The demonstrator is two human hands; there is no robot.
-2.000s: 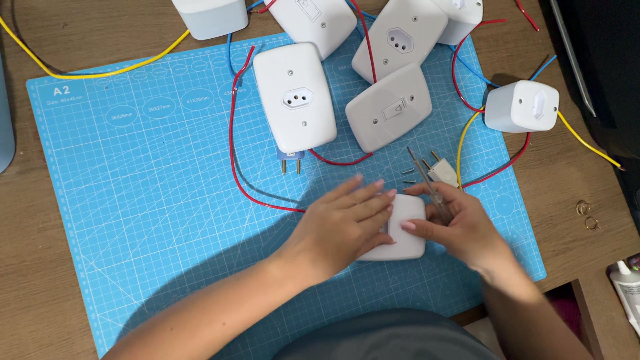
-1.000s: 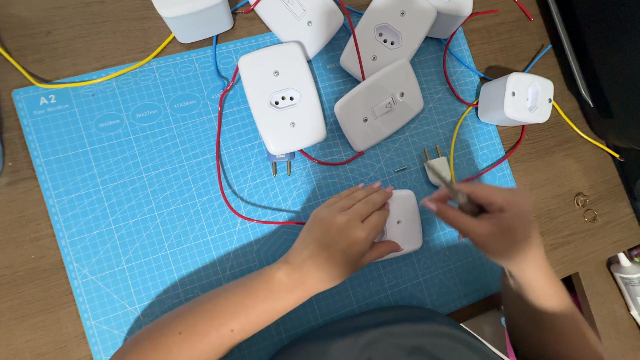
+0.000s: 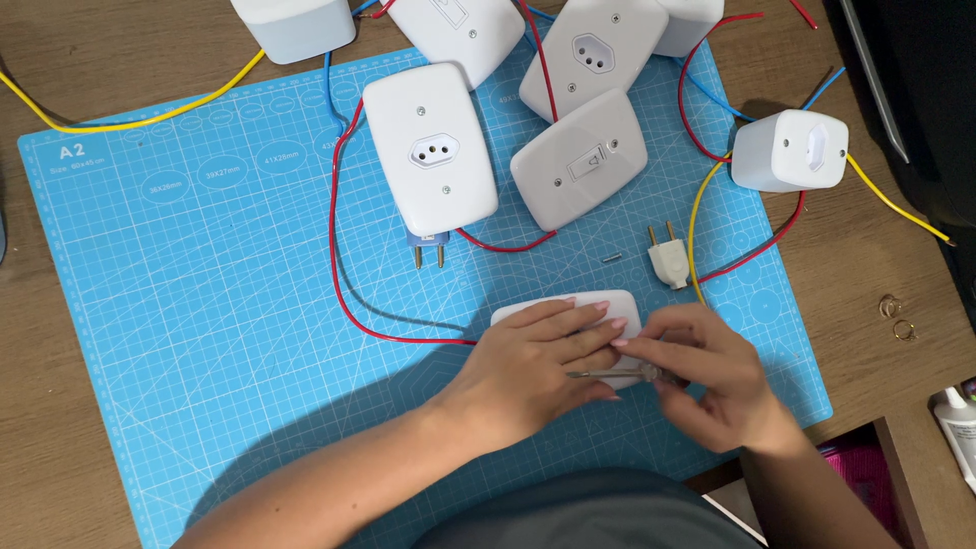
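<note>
My left hand (image 3: pixel 537 366) lies flat over a white plastic wall plate (image 3: pixel 564 300) on the blue cutting mat, hiding much of its face. In the fingers of my right hand (image 3: pixel 705 374) is a thin screwdriver (image 3: pixel 610 374), its shaft pointing left across the plate. The right fingertips are at the plate's right edge. A red wire (image 3: pixel 404 339) runs in under my left hand. Above the hands lie a small screw (image 3: pixel 612 258) and a white two-pin plug (image 3: pixel 669 261). A socket plate (image 3: pixel 432 156) and a switch plate (image 3: pixel 579 162) lie further up.
The cutting mat (image 3: pixel 191 267) covers much of the wooden table (image 3: pixel 46 396). More white boxes and plates (image 3: pixel 598 49) lie along the top, with a small socket box (image 3: pixel 789 151) at right. Two gold rings (image 3: pixel 904 330), a white tube (image 3: pixel 958 431) and an open drawer (image 3: pixel 888 473) are at the right.
My right hand, earlier raised to the right of the plate, is now at the plate's right edge, and the screwdriver has turned to point left. My left hand stays on the plate.
</note>
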